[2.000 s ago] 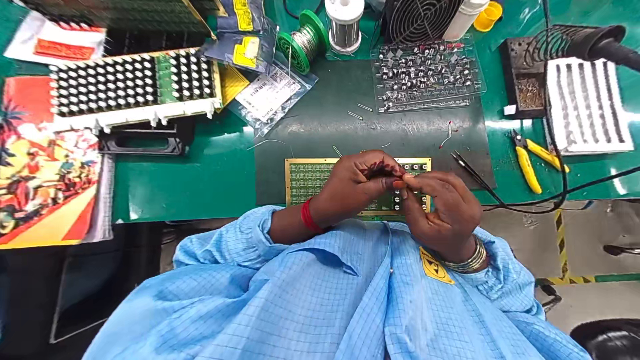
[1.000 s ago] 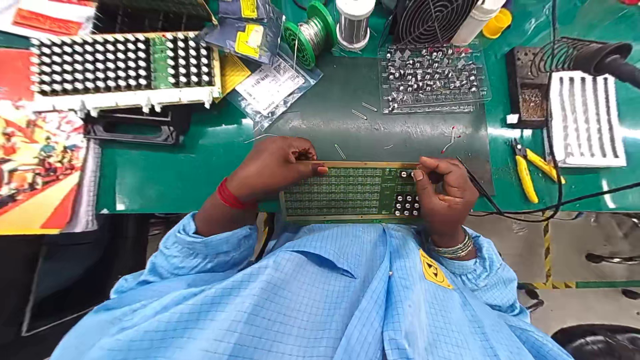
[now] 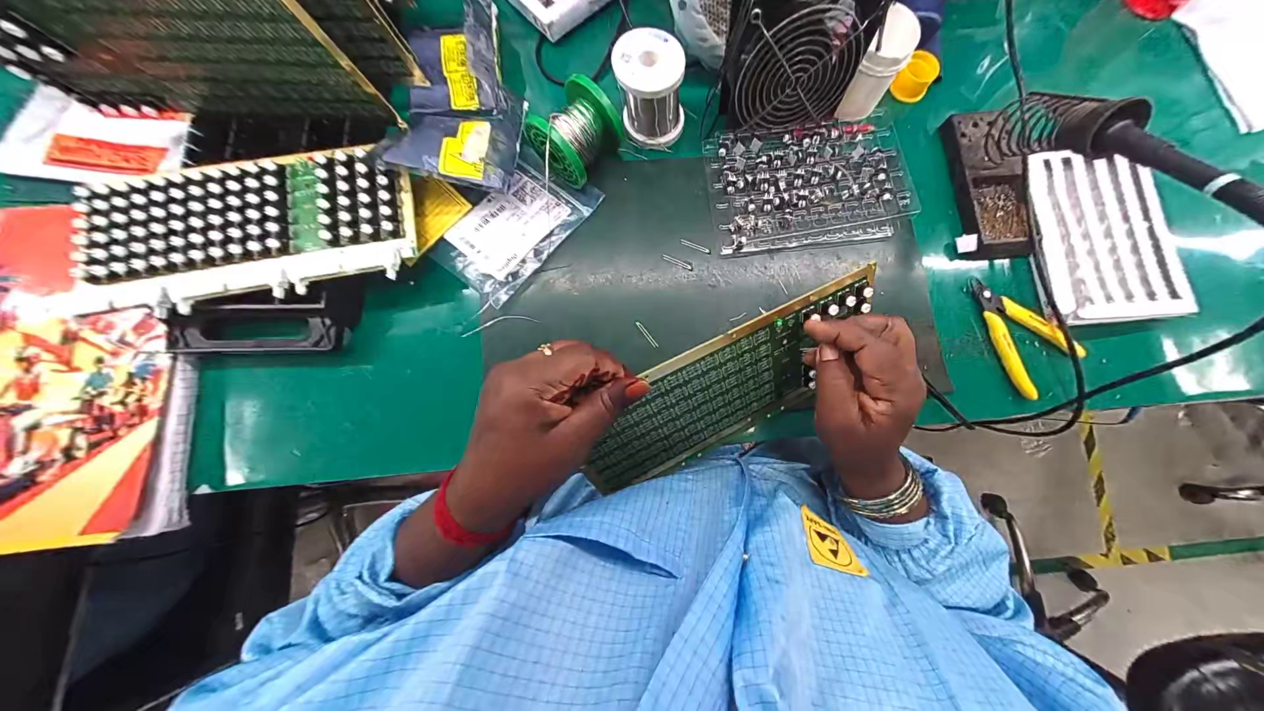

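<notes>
A green printed circuit board (image 3: 691, 395) with brass-coloured long edges is tilted between my hands, its right end higher in the view. Black round components with white tops (image 3: 851, 301) stand at that right end. My left hand (image 3: 553, 410), with a red band at the wrist, is closed at the board's left part; what its curled fingers hold is hidden. My right hand (image 3: 867, 380), with bangles, pinches at the component end with thumb and forefinger. Behind the board, a clear plastic tray (image 3: 815, 232) holds many similar loose components on the dark mat (image 3: 612, 227).
Cut leads (image 3: 677, 262) lie on the mat. At the right are yellow-handled cutters (image 3: 1009, 355), a soldering iron in its stand (image 3: 1071, 123), a cable and a white tray (image 3: 1111, 237). Solder spools (image 3: 649, 89), a fan (image 3: 795, 64) and bags stand behind; a populated board (image 3: 237, 217) is at left.
The board lay level in front of me one second ago; now it is tilted, right end up. Two seconds ago my hands were together above it; they are now apart at its two sides.
</notes>
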